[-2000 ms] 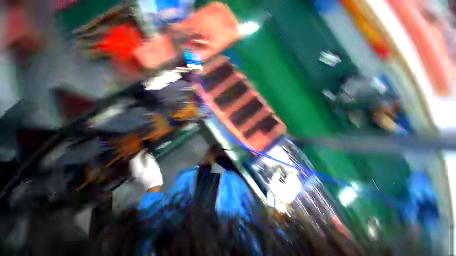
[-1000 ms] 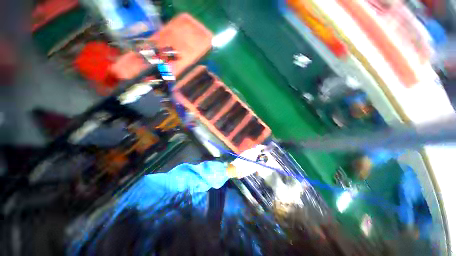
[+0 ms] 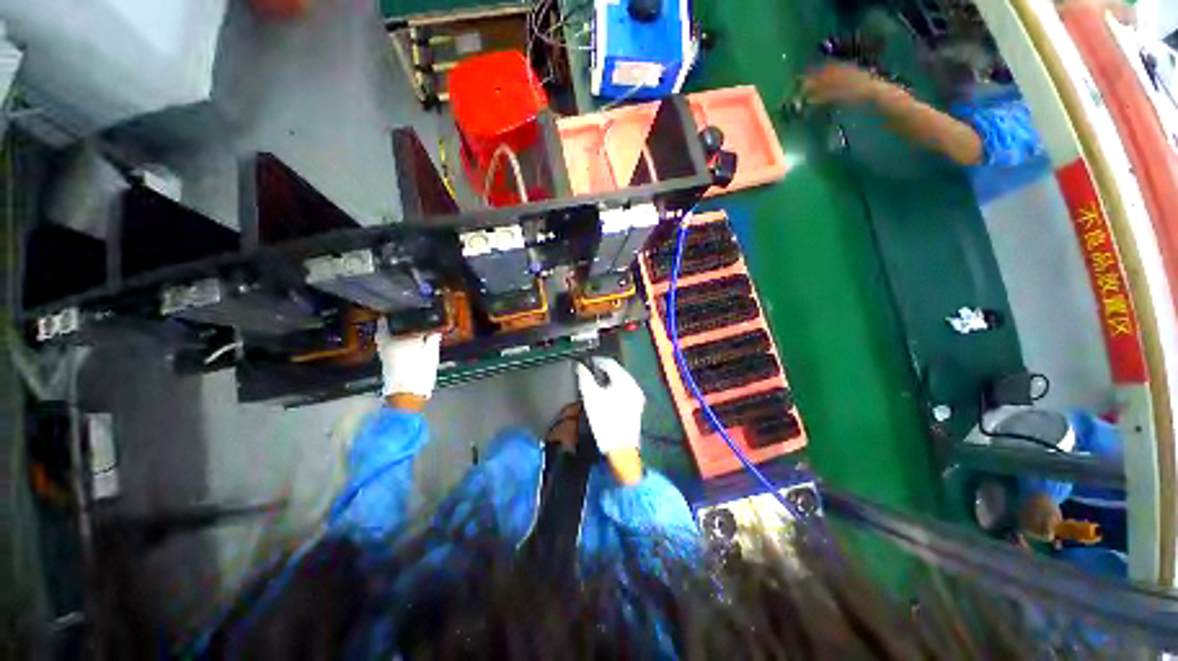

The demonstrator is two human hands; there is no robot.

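My left hand (image 3: pixel 410 366), in a white glove, reaches to the orange-brown lower part (image 3: pixel 455 315) of a station in the black-framed row. Its fingertips are hidden at the station, so I cannot tell whether they hold anything. My right hand (image 3: pixel 615 406), also in a white glove, is to the right, in front of the station row. It holds a small black component (image 3: pixel 598 375) at its fingertips. The salmon-orange parts bin (image 3: pixel 695 416) lies to the right of my right hand, with black parts packed in its compartments.
A blue hose (image 3: pixel 678 338) crosses the bin. A blister tray (image 3: pixel 762 523) lies at the bin's near end. A red bucket (image 3: pixel 497 101), another orange bin (image 3: pixel 756 140) and a blue-and-white machine (image 3: pixel 640 52) are beyond. Other people's arms show at the right.
The view has turned and become sharper. My right hand has moved from the blister tray area towards the station row. My left hand is now at a station.
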